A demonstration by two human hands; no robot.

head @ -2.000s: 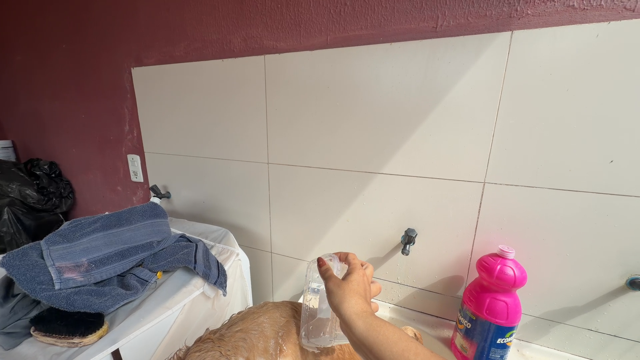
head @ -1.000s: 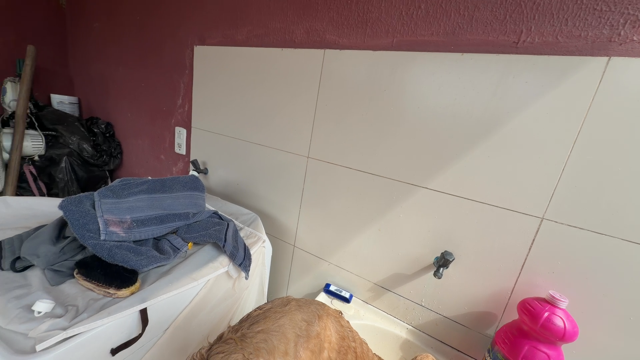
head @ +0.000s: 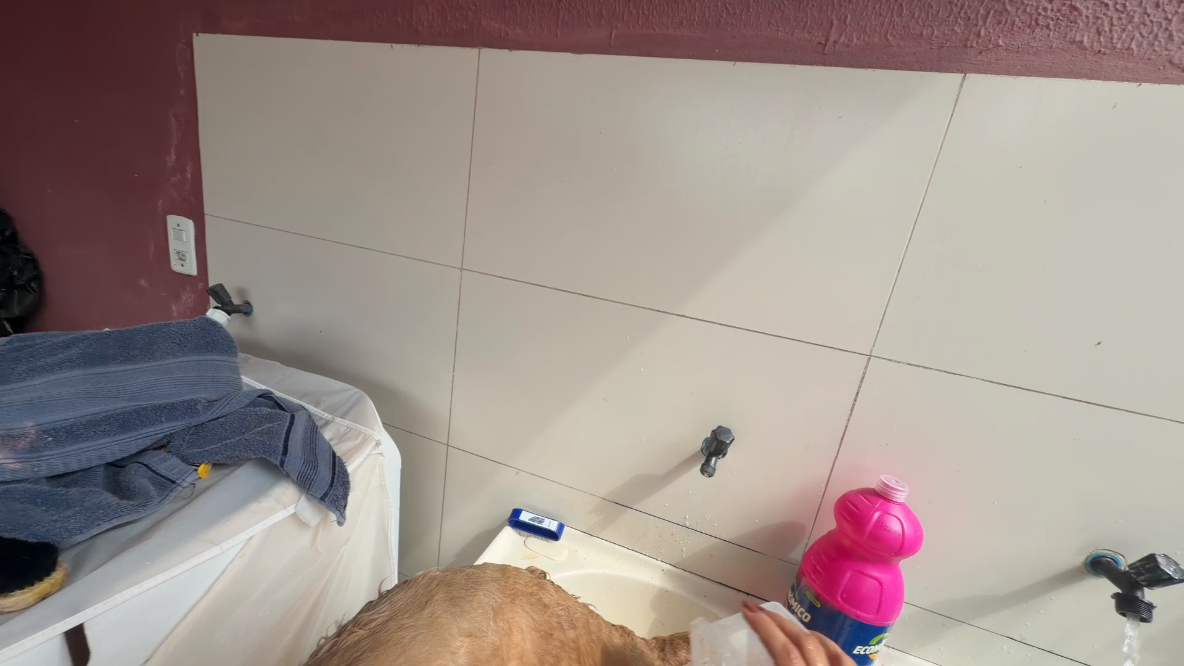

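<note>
At the bottom edge, right of centre, a hand (head: 791, 640), which looks like my right hand, holds a clear plastic container (head: 731, 640). Beside it on the left is the wet tan fur of an animal (head: 481, 615), seen only in part, at a cream sink (head: 638, 592). Just behind the hand a pink plastic bottle (head: 865, 546) with a blue label stands upright. Water runs from the black tap (head: 1133, 578) at the far right. My left hand is out of view.
At the left, a blue towel (head: 120, 398) and a dark-bristled brush (head: 28, 573) lie on a white-covered surface (head: 324, 379). A blue object (head: 536, 524) sits on the sink's back corner. Another black tap (head: 716, 450) juts from the tiled wall above the sink.
The hand and clear container, raised over the animal two seconds ago and out of view one second ago, are back, now low by the pink bottle. The view has swung right.
</note>
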